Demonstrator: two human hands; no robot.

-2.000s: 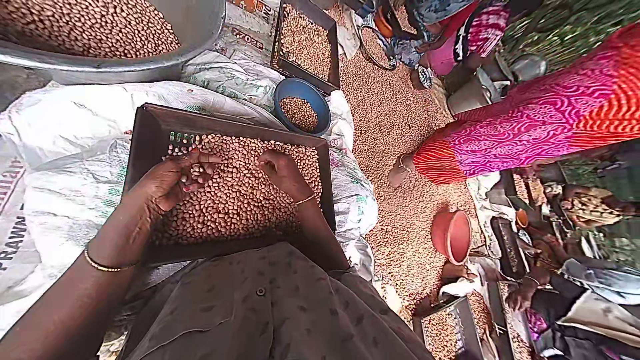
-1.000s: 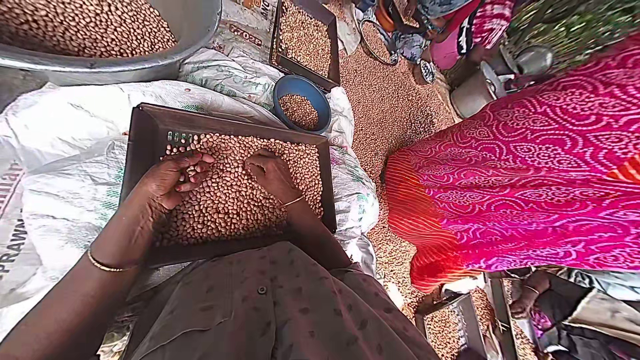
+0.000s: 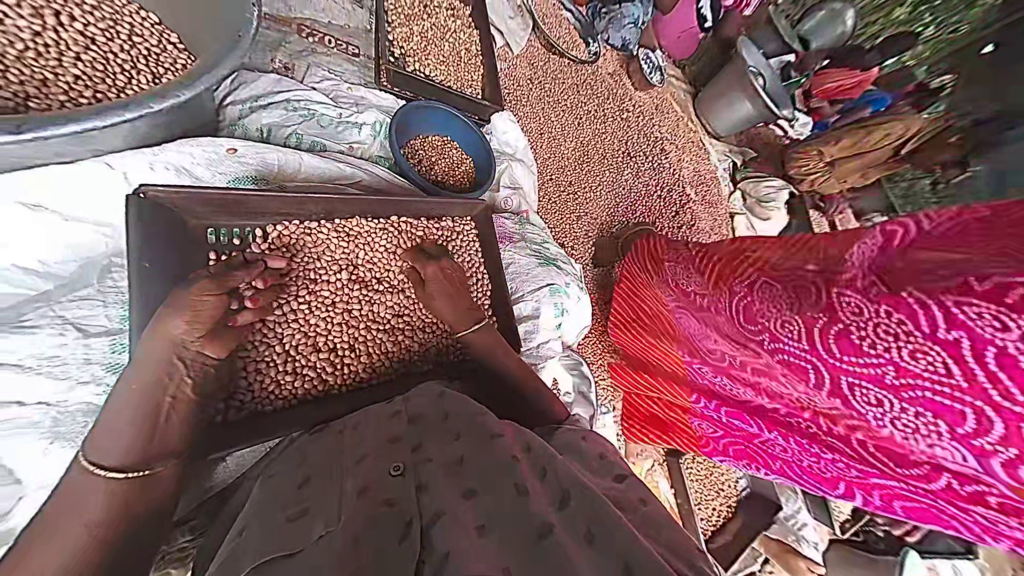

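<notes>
A dark rectangular tray (image 3: 320, 200) full of shelled peanuts (image 3: 344, 304) lies across my lap, with a slotted part showing at its upper left. My left hand (image 3: 228, 300) is at the tray's left side, palm turned up, with a few peanuts on its curled fingers. Over the right part of the peanuts, my right hand (image 3: 440, 284) rests with its fingers bent down; its fingertips are partly hidden, so whether it grips any nuts cannot be told. Just beyond the tray sits a blue bowl (image 3: 480, 152) partly filled with peanuts.
A large metal basin (image 3: 232, 72) of peanuts stands at upper left, and another tray (image 3: 492, 56) at the top. White woven sacks (image 3: 64, 240) lie around my tray. Peanuts cover the ground (image 3: 616, 144). A person in a pink and red garment (image 3: 840, 360) stands close on the right.
The person in the pink and red garment has come nearer on the right and now hides the red bucket seen earlier. My hands have shifted only slightly over the tray.
</notes>
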